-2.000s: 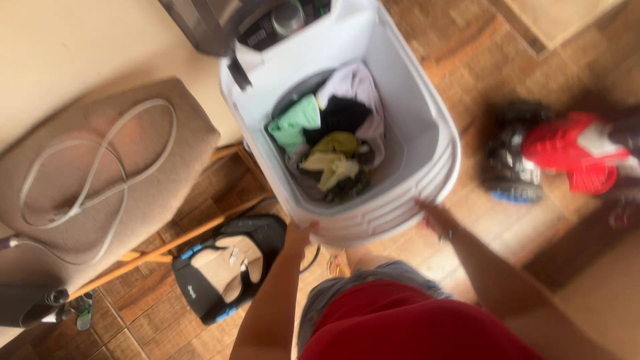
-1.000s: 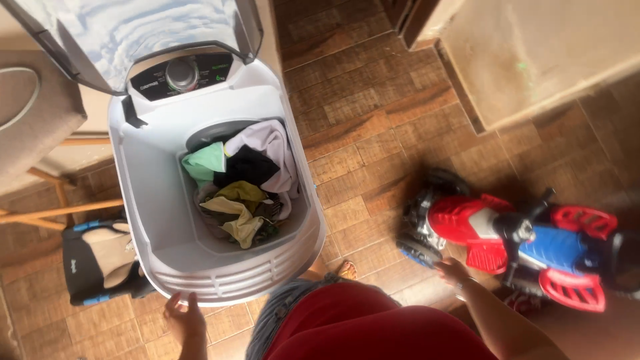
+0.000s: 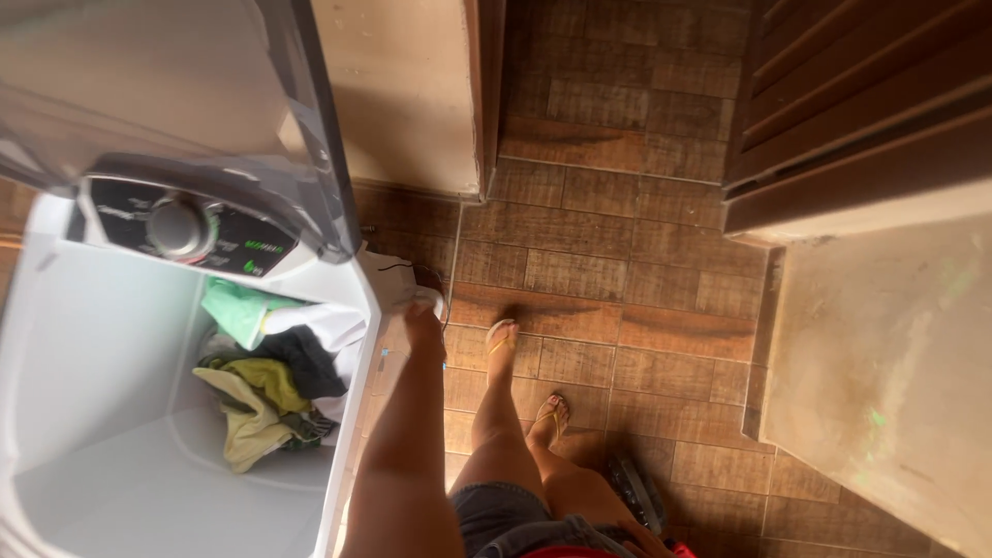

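Note:
My left hand [image 3: 422, 314], blurred, reaches down along the outer right side of a white washing machine [image 3: 353, 480]. It is at a white object [image 3: 430, 298] with a thin dark cord; whether the fingers grip it cannot be told. The machine's dark see-through lid [image 3: 329, 132] stands raised behind a control panel [image 3: 263, 240] with a grey knob [image 3: 177, 227]. In the tub lie a mint green cloth [image 3: 236, 306], a black cloth [image 3: 306, 360], yellowish cloths [image 3: 248, 418] and a white one. A bit of my right hand [image 3: 647, 539] shows low beside my shorts, mostly hidden.
My feet in flip-flops [image 3: 502, 335] stand on wood-look floor tiles [image 3: 573, 271]. A wall corner [image 3: 473, 186] is behind the machine. Brown slatted wood [image 3: 860, 116] and a low beige wall [image 3: 876, 349] are on the right. Dark wheel-like parts [image 3: 639, 492] lie by my legs.
My left hand has gone from the machine's front rim to its right side. My right hand has left the red and blue toy vehicle. The view has shifted strongly.

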